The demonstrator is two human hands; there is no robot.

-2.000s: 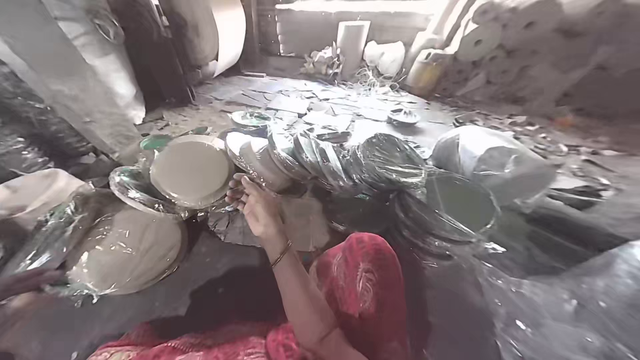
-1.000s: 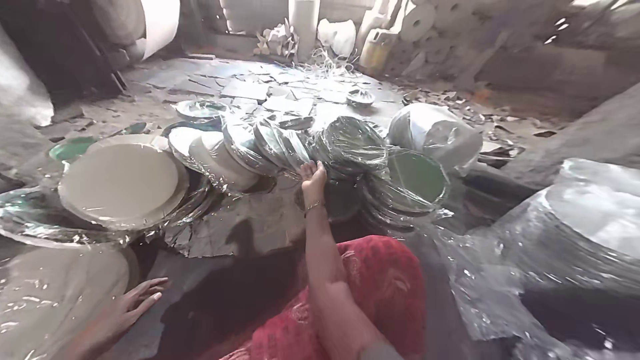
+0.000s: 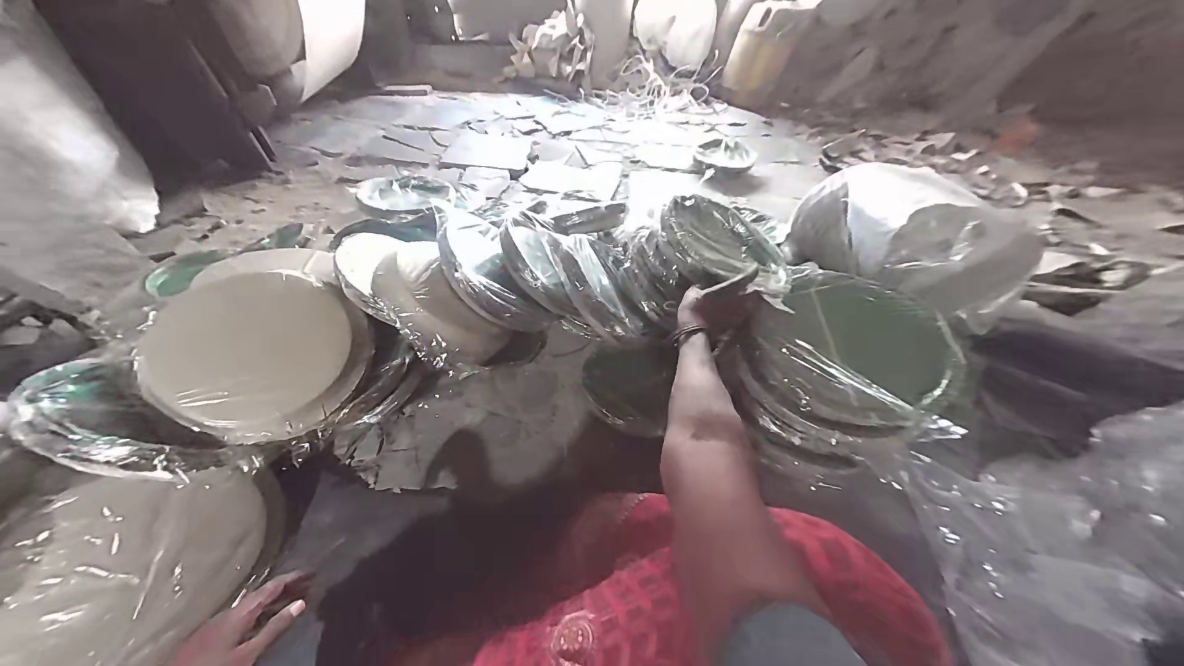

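My right hand (image 3: pixel 721 310) reaches forward to the row of plastic-wrapped round plates, its fingers on the edge of a dark green wrapped plate (image 3: pixel 717 239); its grip is partly hidden. Just right of it lies a stack topped by a green disc in clear film (image 3: pixel 860 342). Leaning plates (image 3: pixel 564 273) overlap to the left of the hand. My left hand (image 3: pixel 250 624) rests low at the left, fingers apart, beside a film-covered beige round stack (image 3: pixel 139 555). Above that stack lies a beige disc (image 3: pixel 245 356) on more wrapped plates.
A white plastic-wrapped bundle (image 3: pixel 916 231) sits at the right, behind the green stack. Clear plastic sheeting (image 3: pixel 1064 546) spreads over the lower right. Flat broken pieces (image 3: pixel 573 176) cover the floor behind the plates. A yellowish plastic can (image 3: pixel 768 51) stands at the back.
My right hand has moved right along the row, from beside the beige disc to the dark green wrapped plate. One second ago, my left hand was also low at the left. The view has shifted.
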